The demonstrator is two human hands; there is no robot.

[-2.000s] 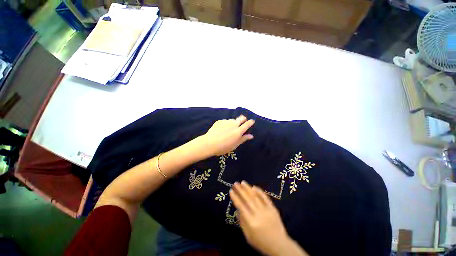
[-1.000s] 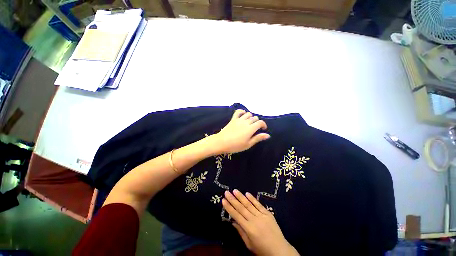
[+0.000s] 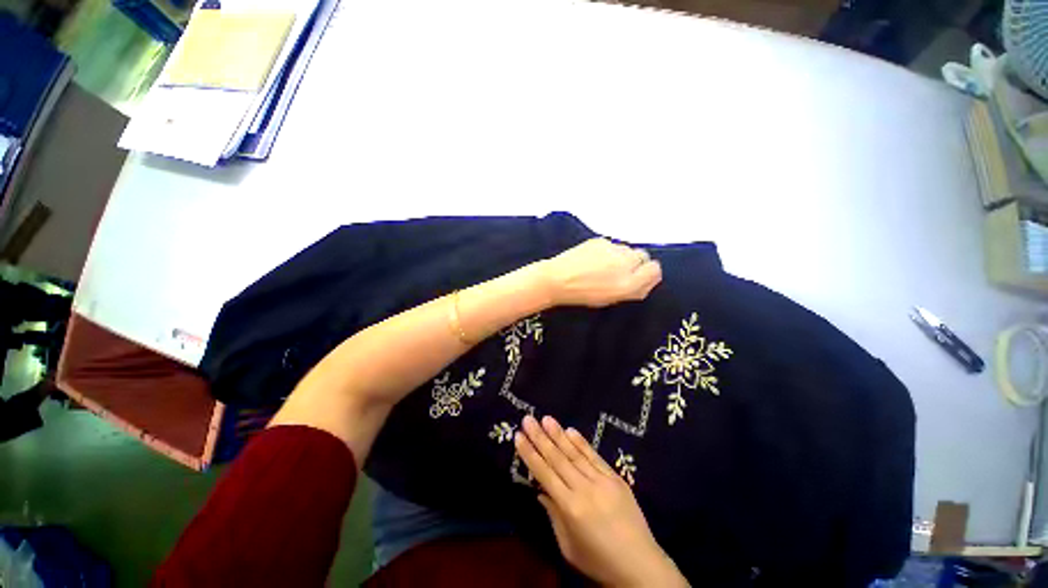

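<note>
A black blouse (image 3: 781, 425) lies spread on the white table, with pale gold flower embroidery (image 3: 684, 361) and stepped lines on its chest. My left hand (image 3: 607, 273) rests at the neckline with its fingers curled down; whether it pinches cloth is hidden. My right hand (image 3: 584, 488) lies flat on the lower chest embroidery, fingers extended and close together, holding nothing and covering part of the pattern. Thread snips (image 3: 946, 339) lie on the table to the right of the blouse, touched by neither hand.
A clipboard with papers (image 3: 218, 86) lies at the far left of the white table (image 3: 483, 126). A red-orange bin (image 3: 138, 396) stands by the left edge. A tape roll (image 3: 1020, 365) is at the right. Boxes (image 3: 1017, 247) and part of a fan (image 3: 1029, 46) are at the far right.
My left hand has moved right along the neckline and its fingers are now more curled. My right hand stays on the lower chest, nearly unmoved. The camera view has shifted slightly.
</note>
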